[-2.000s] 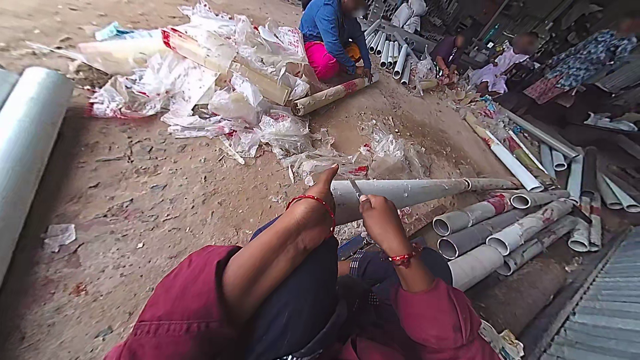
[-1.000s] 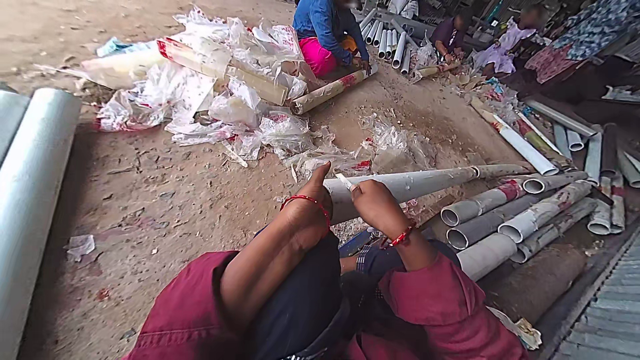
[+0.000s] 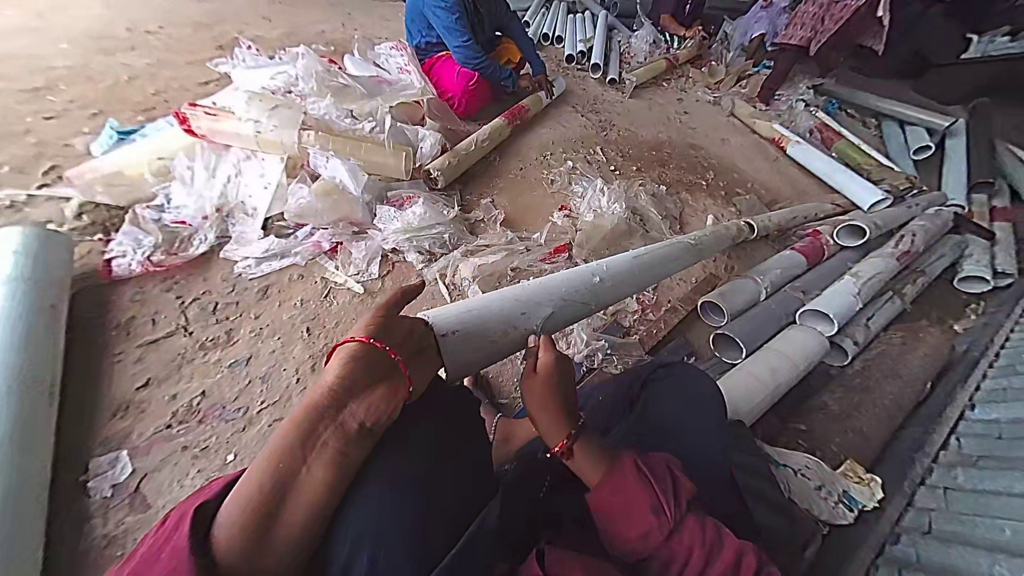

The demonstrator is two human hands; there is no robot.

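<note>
A long grey-white plastic pipe (image 3: pixel 592 280) slants from my lap toward the upper right, its near end between my two hands. My left hand (image 3: pixel 400 344) grips that near end, thumb pointing up, with most of its fingers hidden. Lower on the pipe's near side, my right hand (image 3: pixel 548 384) is closed with its fingertips against the wall; a small thin tool seems to stick up from them, its kind unclear. Red bracelets circle both wrists.
Torn plastic film (image 3: pixel 320 176) is heaped at the upper left. Several pipes (image 3: pixel 864 272) lie at the right, beside a ribbed grey sheet (image 3: pixel 960 496). A large pipe (image 3: pixel 32 384) lies at the left edge. A person (image 3: pixel 464 48) handles a wrapped pipe (image 3: pixel 496 136); other people sit beyond.
My right hand has moved from the top of the pipe near its end down to its near side. My left hand stays at the pipe's end.
</note>
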